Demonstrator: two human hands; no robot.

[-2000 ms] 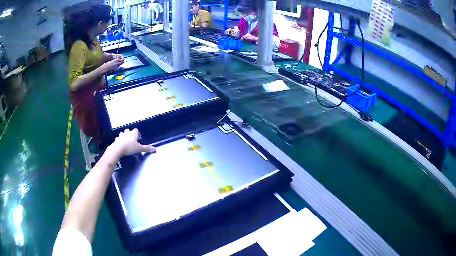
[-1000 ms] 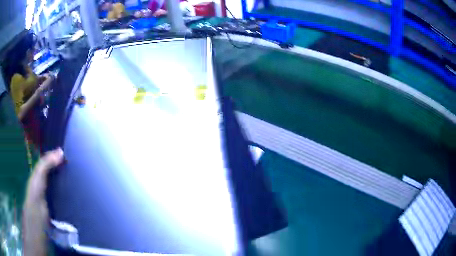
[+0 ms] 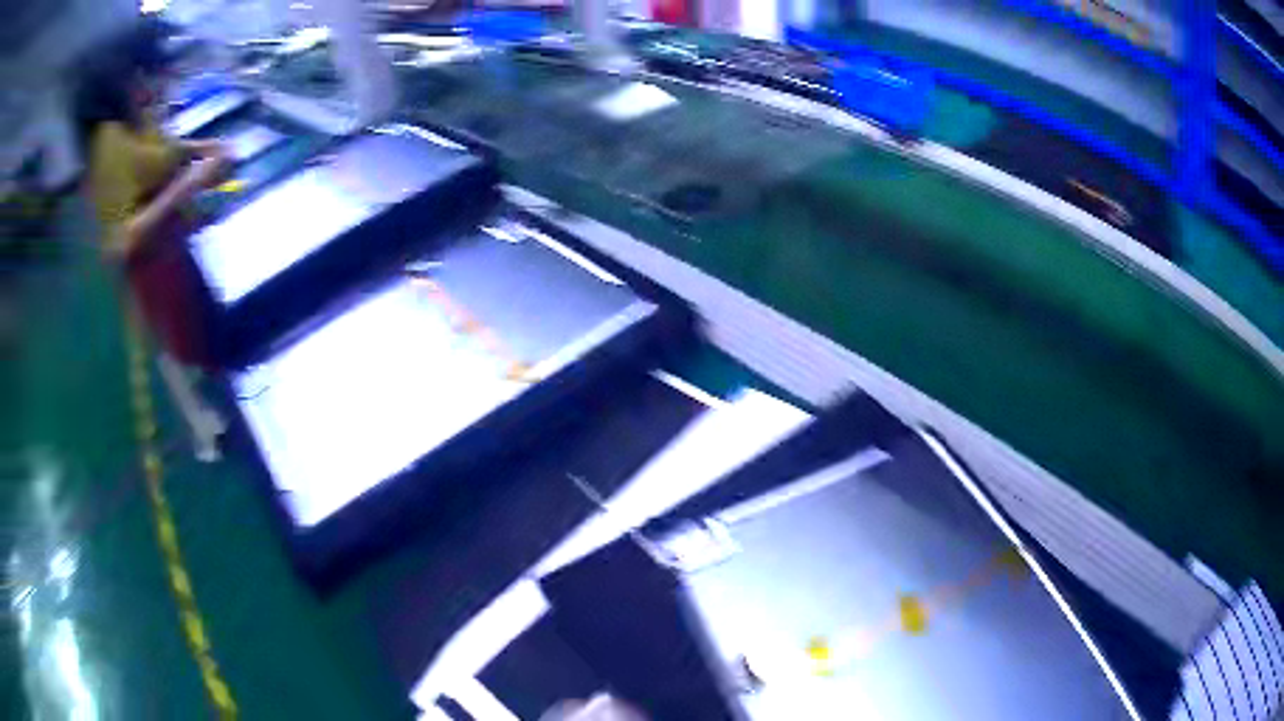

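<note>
A silver display panel [image 3: 901, 606] in a dark frame lies tilted at the lower right, cut off by the bottom edge, over a white die-cut frame [image 3: 486, 648]. Yellow tape squares [image 3: 913, 613] hold a thin orange line across the panel. A small blurred patch of skin at the bottom edge appears to be my left hand [image 3: 594, 707], left of the panel; its fingers and any grip are hidden. My right hand is not in view.
Two more silver panels, a middle one [image 3: 437, 366] and a farther one [image 3: 338, 204], rest on thick black trays. A person in a yellow top [image 3: 134, 183] stands at upper left. A ribbed pale rail [image 3: 873, 387] runs beside the green conveyor. A striped sheet [image 3: 1239, 662] lies at right.
The panel held up in my left hand a second ago is now low at the right, over the white frame. The view has swung, and my left hand has nearly left the picture.
</note>
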